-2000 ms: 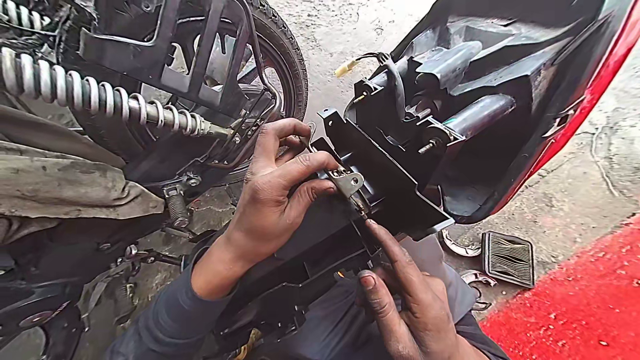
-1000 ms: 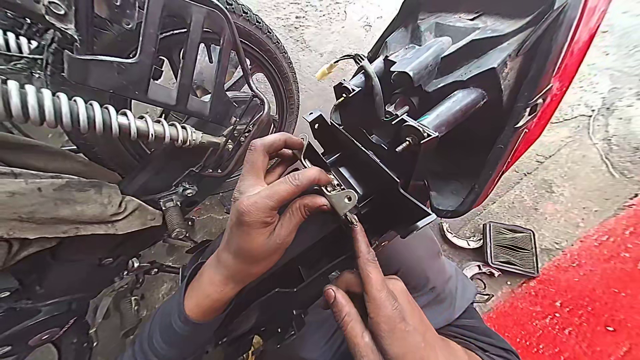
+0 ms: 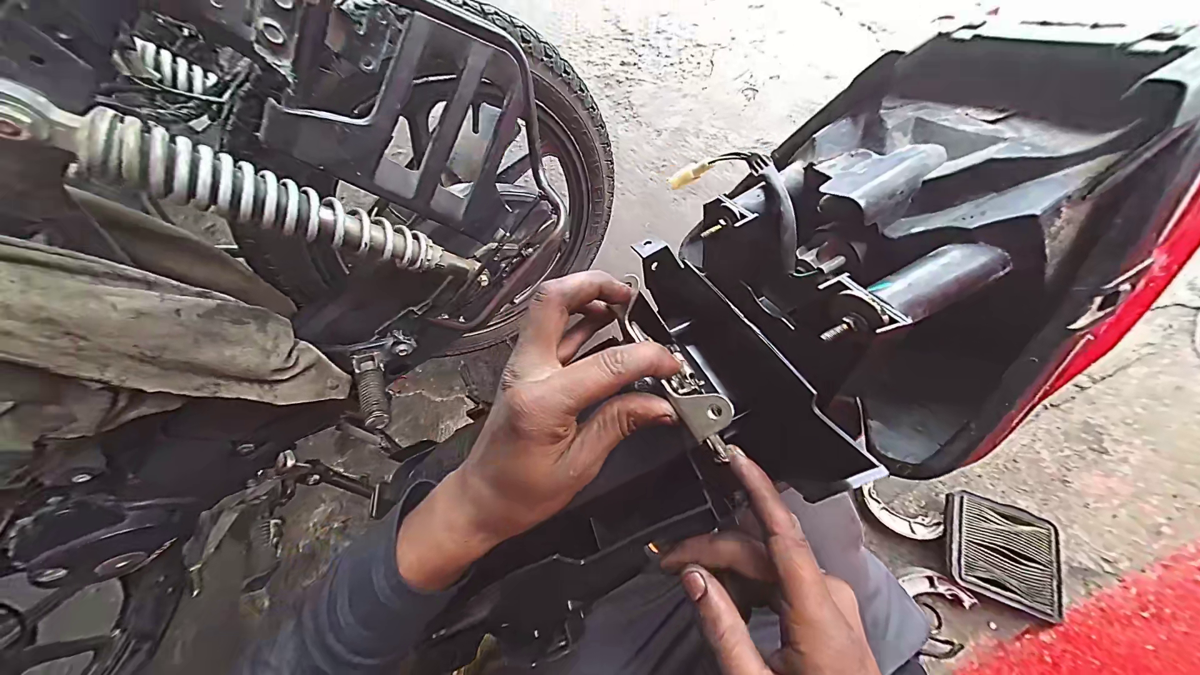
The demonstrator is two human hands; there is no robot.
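Note:
Between the thumb and fingers of my left hand (image 3: pixel 572 403) is a small metal latch bracket (image 3: pixel 703 411) with a hole in its tab. It lies against the black plastic tray-like part (image 3: pixel 764 375) across my lap. My right hand (image 3: pixel 787 581) has its index fingertip at the small metal end just below the bracket; its thumb and other visible finger are apart, near a small orange spot on the black plastic. Whether the right fingertip presses that metal end, I cannot tell. Beyond the black part is a red and black tail fairing (image 3: pixel 1031 234) with a wire and pale yellow connector (image 3: pixel 689 175).
On the left stands a motorcycle with a coil spring shock absorber (image 3: pixel 253 192), a rear wheel tire (image 3: pixel 591 141) and a draped cloth (image 3: pixel 141 328). At the right, curved brake shoes (image 3: pixel 900 511) and a rectangular air filter (image 3: pixel 1005 553) lie on the ground beside a red surface (image 3: pixel 1106 619).
My left hand keeps hold of the metal bracket throughout. The right index fingertip stays close to the bracket's lower end.

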